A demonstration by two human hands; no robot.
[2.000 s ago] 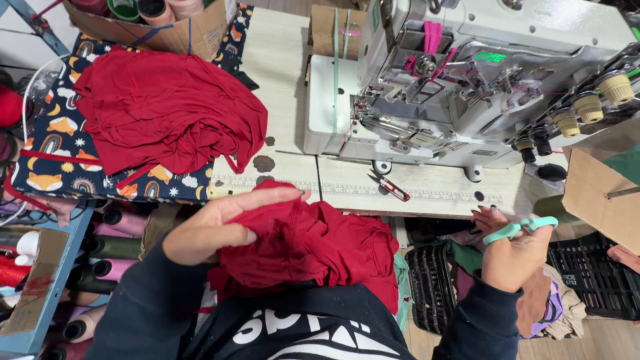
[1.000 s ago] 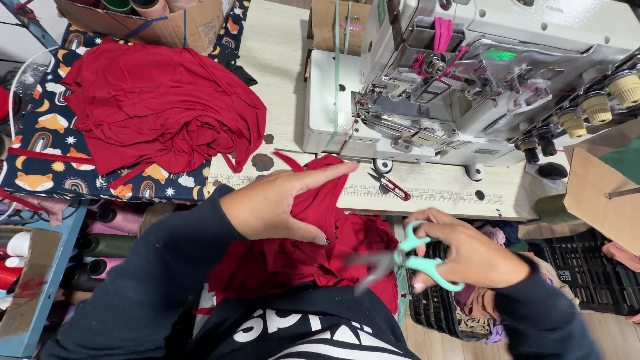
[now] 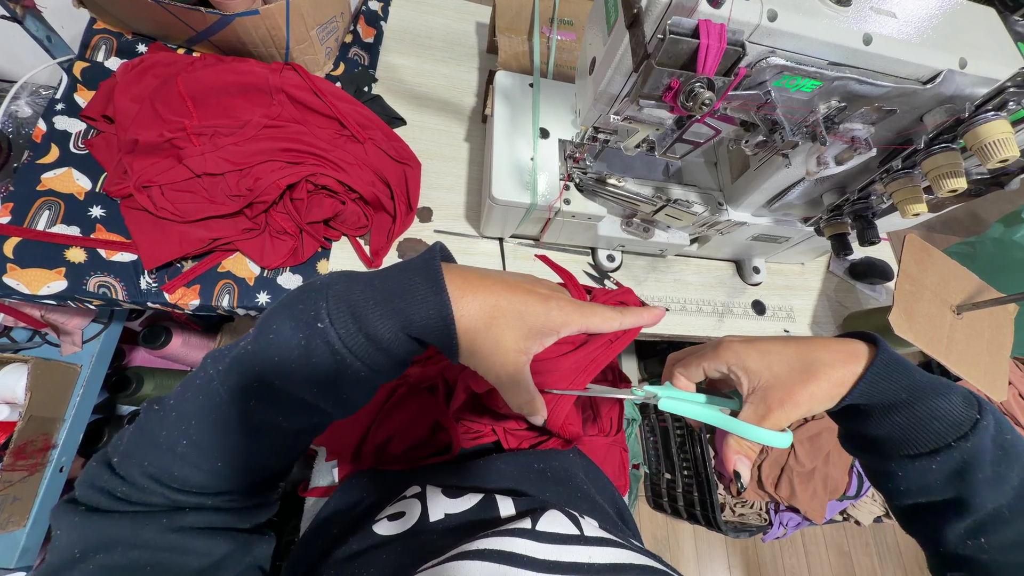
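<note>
Red stretch fabric (image 3: 472,400) lies bunched over my lap at the table's front edge. My left hand (image 3: 536,328) grips its upper part, thumb and fingers spread across the cloth. In my right hand (image 3: 744,384) is a pair of scissors with mint-green handles (image 3: 704,408); the blades point left and lie against the red fabric, close to my left thumb. Behind the fabric, mostly covered by it, are thread snips (image 3: 604,278) on the table. A larger pile of red fabric (image 3: 248,160) rests on fox-print cloth (image 3: 60,272) at the left.
A white industrial sewing machine (image 3: 528,160) stands on the table (image 3: 448,48), past a printed ruler strip (image 3: 720,308). Thread cones (image 3: 172,344) fill a shelf at lower left. A black crate (image 3: 680,472) with fabric scraps is at lower right. Cardboard boxes (image 3: 320,32) stand behind.
My right hand has brought the scissors in from the right to the red fabric, and their blades now lie nearly together. My left hand has moved right along the cloth, which now partly covers the snips.
</note>
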